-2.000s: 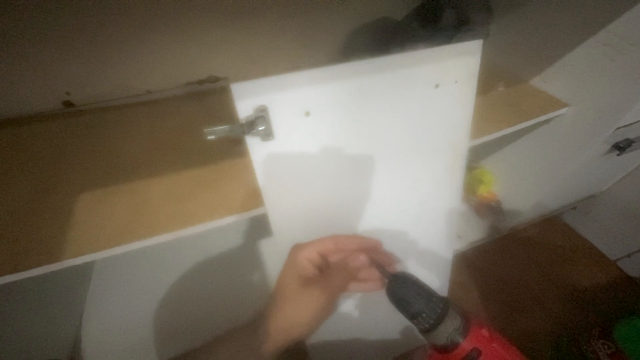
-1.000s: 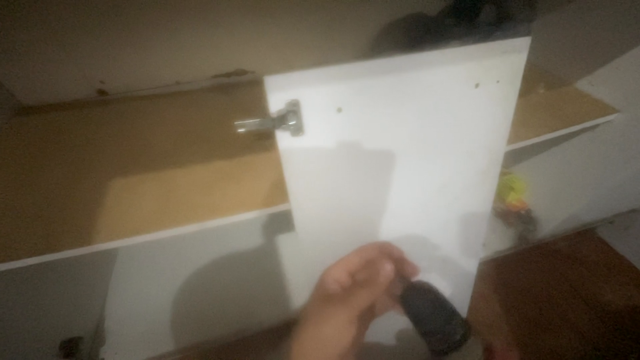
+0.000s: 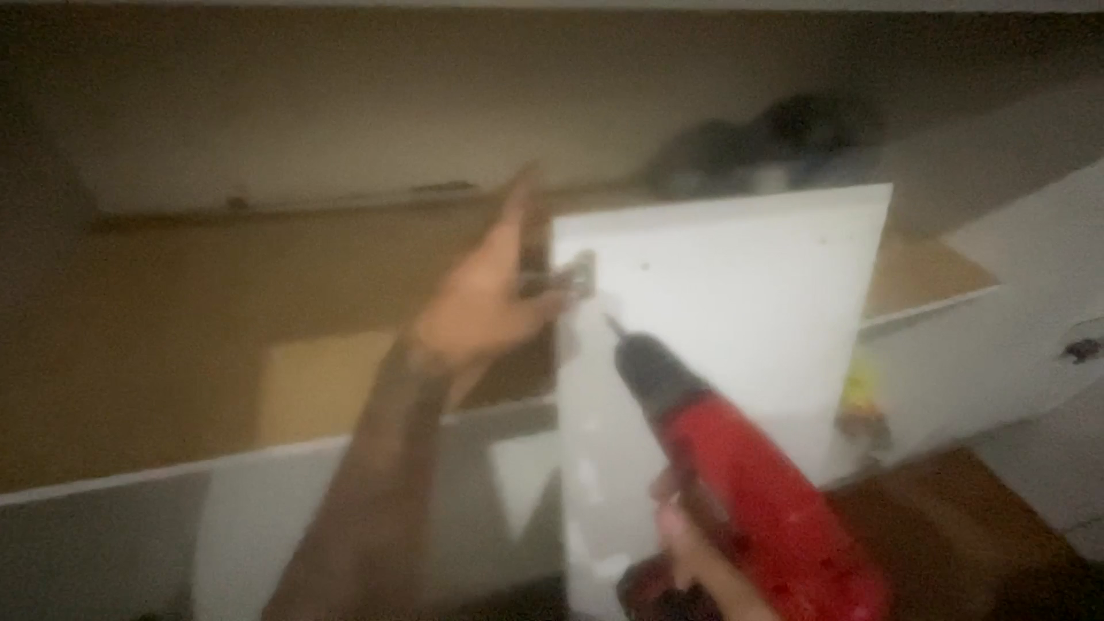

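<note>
My left hand (image 3: 487,302) is at the left edge of a white cabinet door panel (image 3: 733,319), fingers spread upward and thumb near the metal hinge (image 3: 580,274). Blur hides whether the thumb touches the hinge. In my right hand (image 3: 690,543) is a red cordless drill (image 3: 750,492) with a black chuck. Its thin bit (image 3: 614,326) points up and left, a little below and right of the hinge. Small holes show near the panel's top, such as one hole (image 3: 644,266) right of the hinge.
Behind the panel runs a wood-coloured cabinet shelf (image 3: 172,345) with a white front edge. Dark objects (image 3: 768,142) lie at the back, their kind unclear. A yellow and orange item (image 3: 861,392) is right of the panel. Another hinge-like fitting (image 3: 1082,348) shows at the far right.
My left hand has left the drill's tip and moved up to the hinge. The drill has come up toward the hinge as well, and its bit is now uncovered.
</note>
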